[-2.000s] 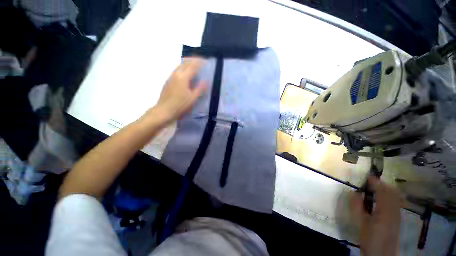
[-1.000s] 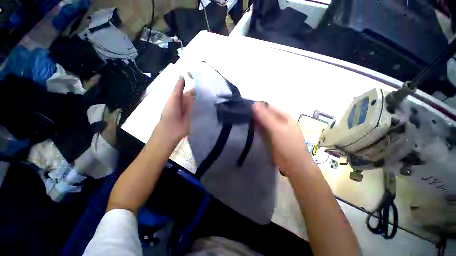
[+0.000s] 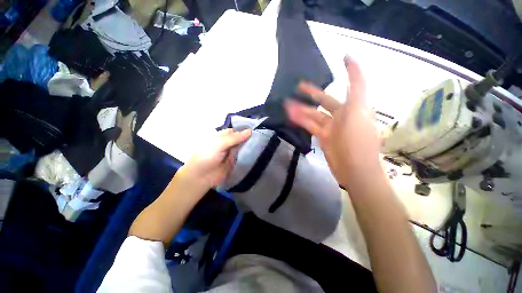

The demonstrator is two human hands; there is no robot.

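Note:
The front panel [image 3: 309, 194] lies folded over the table's near edge, its light grey interfaced back up, with two narrow black welt strips [image 3: 284, 180] on it. Its dark face side [image 3: 292, 63] stretches towards the table's far side. My left hand [image 3: 220, 154] pinches the panel's grey edge at the fold, thumb on top. My right hand [image 3: 343, 123] is over the dark part with fingers spread and blurred, the thumb pointing up. Whether its fingertips touch the cloth is hard to tell.
The cream sewing machine head [image 3: 438, 129] stands at the right. Scissors with black handles [image 3: 452, 232] lie below it. The white table [image 3: 200, 86] runs underneath. Fabric scraps [image 3: 123, 43] are heaped at the left, with a blue bin edge [image 3: 109, 240] at lower left.
The panel has been folded, with its dark face now spread towards the far side. The right hand has let go of the scissors, come to the cloth and opened. The left hand now pinches the edge.

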